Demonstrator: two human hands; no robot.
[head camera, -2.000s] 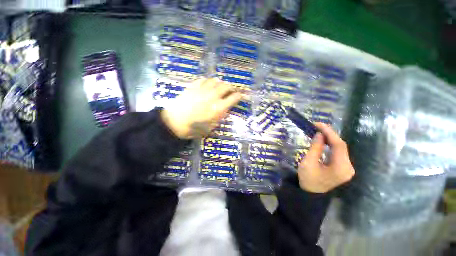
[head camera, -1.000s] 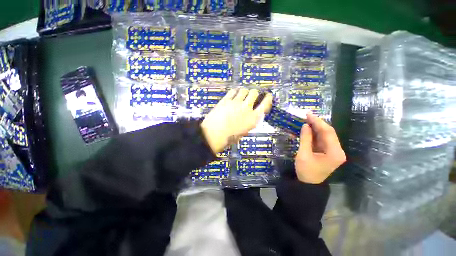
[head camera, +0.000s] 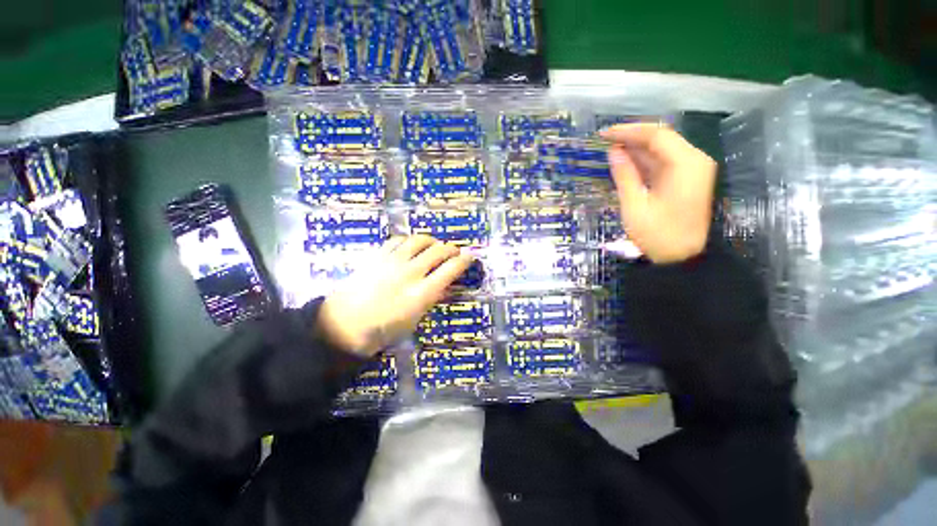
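A clear blister tray (head camera: 396, 95) lies in front of me, its pockets holding blue circuit boards with gold pads. My right hand (head camera: 666, 190) is over the tray's upper right part and pinches a blurred blue circuit board (head camera: 575, 162) by its right end, above the third column. My left hand (head camera: 396, 293) rests low over the tray's middle left, fingers pointing right. A dark spot shows at its fingertips; I cannot tell whether it holds anything. Bright glare hides part of the middle row.
A black bin of loose boards (head camera: 72, 262) is at the left, another black bin (head camera: 534, 72) at the far side. A lit smartphone (head camera: 218, 257) lies between left bin and tray. Clear nested empty trays (head camera: 842, 236) stand at the right. A brown box (head camera: 62, 467) is at lower left.
My right hand has moved away from me with the board, from the tray's right middle to its upper right. My left hand has moved left and nearer me, apart from the board. The view has shifted.
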